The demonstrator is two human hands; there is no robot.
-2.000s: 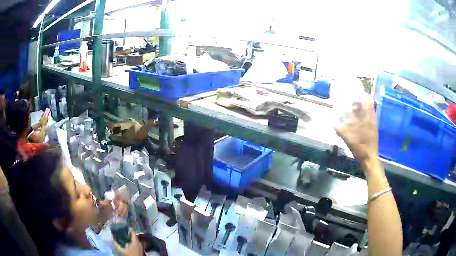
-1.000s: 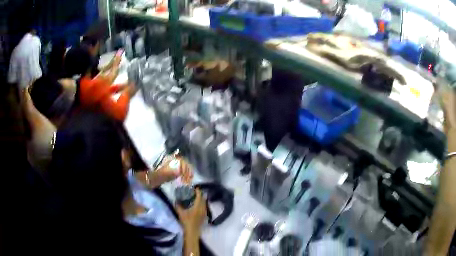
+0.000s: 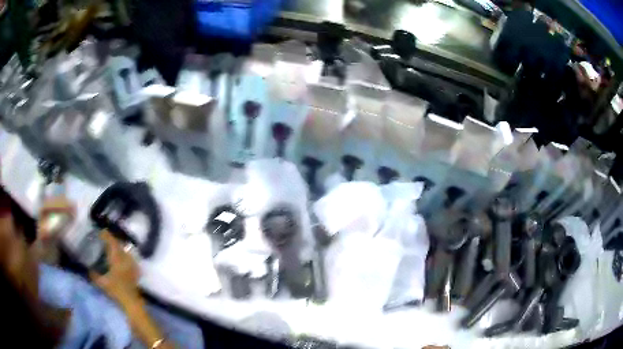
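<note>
The view is blurred. Dark grey units with round heads and long handles (image 3: 502, 238) lie in a pile at the right of the white table. Milky translucent bags (image 3: 362, 252) lie mid-table. Two round unit heads (image 3: 280, 228) show under or in a bag left of them. A sliver of skin at the bottom edge right of centre may be a fingertip of my right hand (image 3: 437, 347); whether it holds anything is hidden. My left hand is not in view.
Tall pale boxes with open flaps (image 3: 403, 126) stand in rows behind the units. A black loop (image 3: 147, 221) lies at left. Beside it a neighbour's hands hold a dark object. A blue bin (image 3: 229, 17) and the dark shelf area are at the top.
The view has swung down and right, from shelf and neighbours to the table with units and bags. The raised arm with a bracelet at the right has left the picture.
</note>
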